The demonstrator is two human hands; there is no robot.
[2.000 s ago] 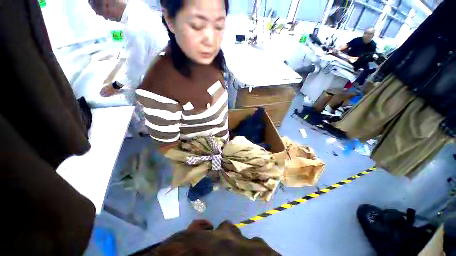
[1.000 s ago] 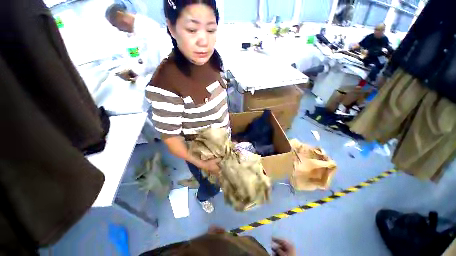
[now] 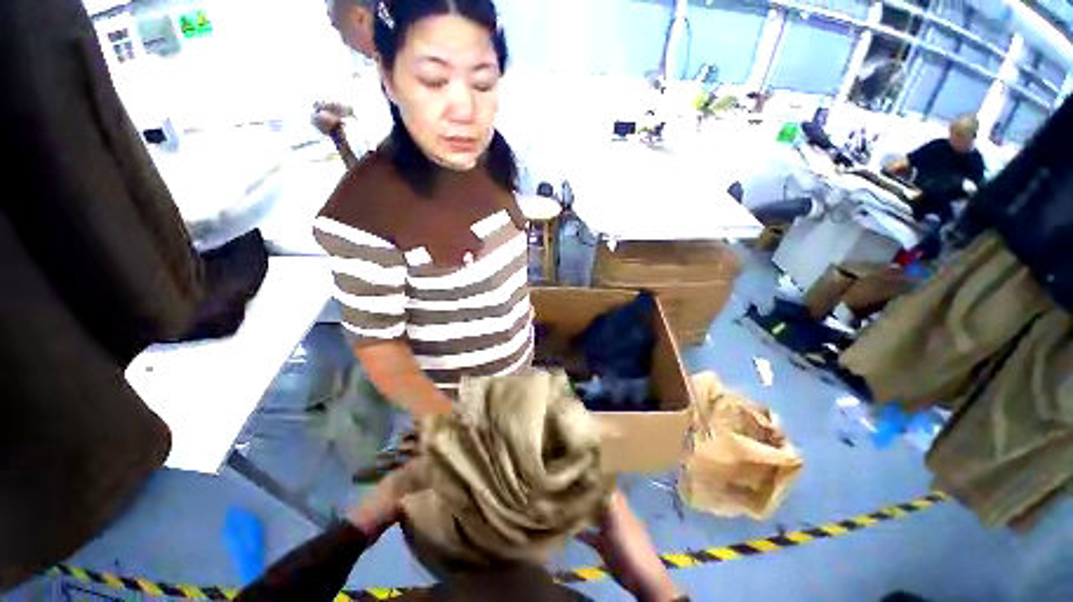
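A bunched khaki cloth bundle (image 3: pixel 506 465) is at the lower middle, close in front of me. My left hand (image 3: pixel 386 499), blurred and below a dark brown sleeve, holds its left side. My right hand (image 3: pixel 624 539) is at its lower right side, with its fingers partly hidden by the cloth. A person in a brown and striped top (image 3: pixel 441 276) faces me and reaches one arm to the back of the bundle; that hand is hidden. A small dark item (image 3: pixel 388 459) at the bundle's left is too blurred to name.
Dark brown garments (image 3: pixel 82 294) hang at the left beside a white table (image 3: pixel 235 359). An open carton (image 3: pixel 635 441) with dark cloth and a brown paper bag (image 3: pixel 741 459) stand behind the bundle. Khaki and dark garments (image 3: pixel 941 341) hang at the right. Aisle tape (image 3: pixel 812 529) crosses the floor.
The bundle has turned and moved down towards me, from the other person's hands to between mine. My hands have come up to its sides. The view has shifted slightly.
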